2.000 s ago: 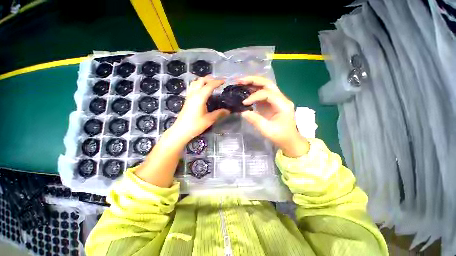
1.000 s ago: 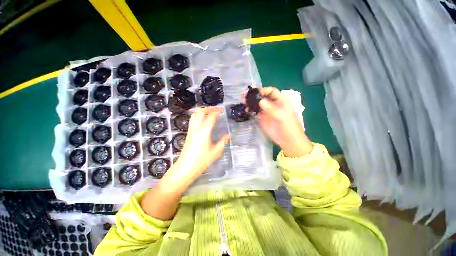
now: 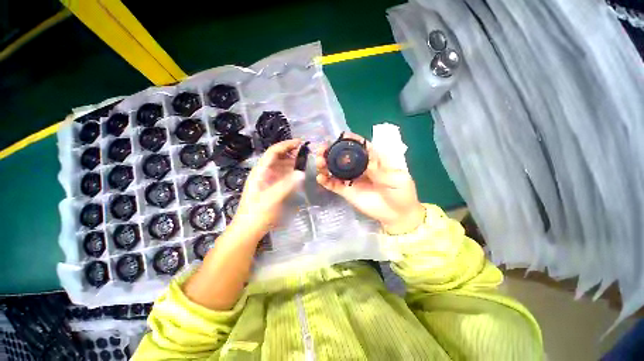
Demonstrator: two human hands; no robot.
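Observation:
My right hand (image 3: 381,187) holds a round black watch case (image 3: 347,159) with its dished ring face up, above the right part of the tray. My left hand (image 3: 272,185) holds another black case (image 3: 303,156) edge-on between the fingertips, just left of it. The translucent blister tray (image 3: 293,247) lies flat below, with black cases such as this one (image 3: 168,259) in its left and middle columns. Two stacks of cases stand or lie on the tray, one (image 3: 233,148) beside the other (image 3: 272,130). The pockets under my left hand and forearm are partly hidden.
A white cloth (image 3: 389,143) lies right of the tray on the green mat (image 3: 367,84). A translucent bottle (image 3: 425,88) with shiny metal tops stands by the tall layered pile (image 3: 515,169) at right. A yellow post (image 3: 130,42) rises behind the tray. More trays (image 3: 106,345) sit lower left.
The view has shifted, so the tray sits further left. The joined cases in my hands were split into stacks left on the tray. My left hand was empty one second ago and now holds a case.

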